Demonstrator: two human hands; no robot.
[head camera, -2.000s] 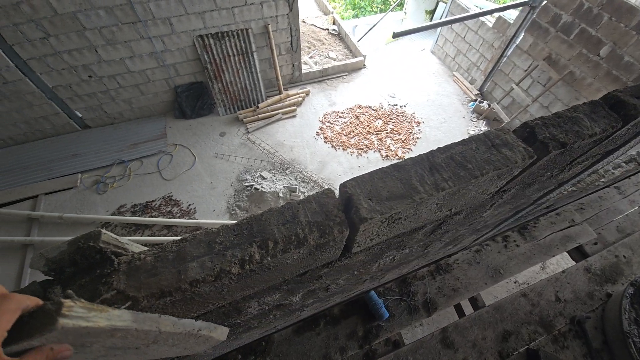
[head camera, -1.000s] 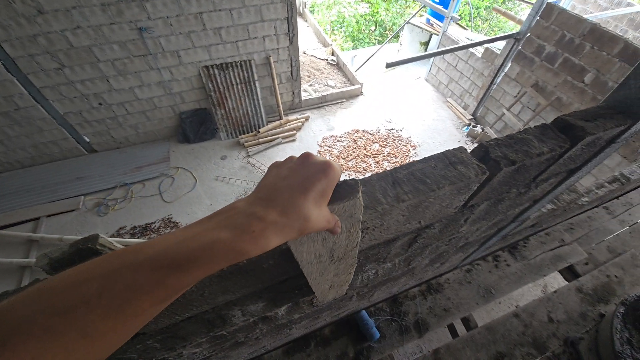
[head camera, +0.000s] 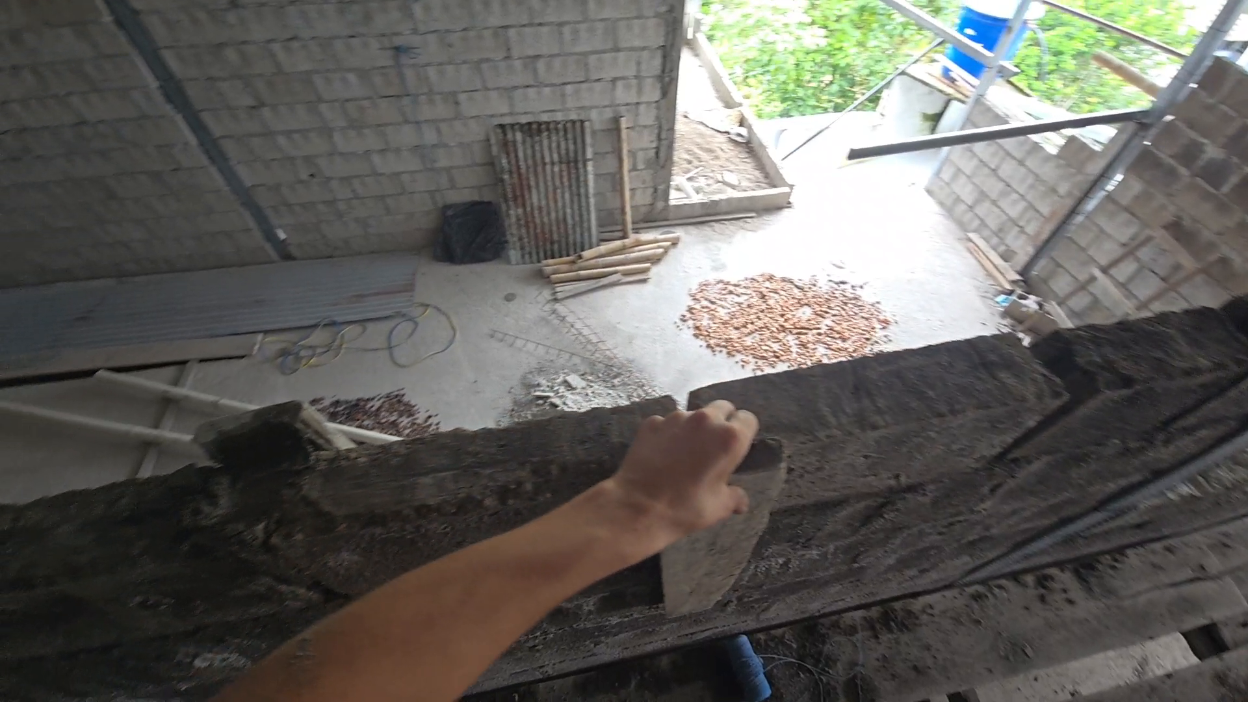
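My left hand (head camera: 687, 468) reaches in from the lower left, its fingers closed over the upper end of a flat grey piece of board or slab (head camera: 721, 546). The piece hangs against the near side of a rough, dark wall (head camera: 858, 458), close to a gap in the wall's top edge. Its lower end is slanted, and my hand covers part of its top. A blue spool of line (head camera: 749, 668) lies low, beyond the wall's foot edge at the bottom of the view. My right hand is out of view.
Far below the wall lies a concrete floor with a heap of reddish-brown chunks (head camera: 788, 320), bamboo poles (head camera: 609, 265), rubble (head camera: 575, 392) and a loose hose (head camera: 327, 343). Corrugated sheet (head camera: 546, 190) leans on a block wall. Dark planks (head camera: 1033, 634) lie at the lower right.
My left hand has come from the left edge to the middle of the wall with the flat piece. Since one second ago it has stayed on the piece; the view has shifted.
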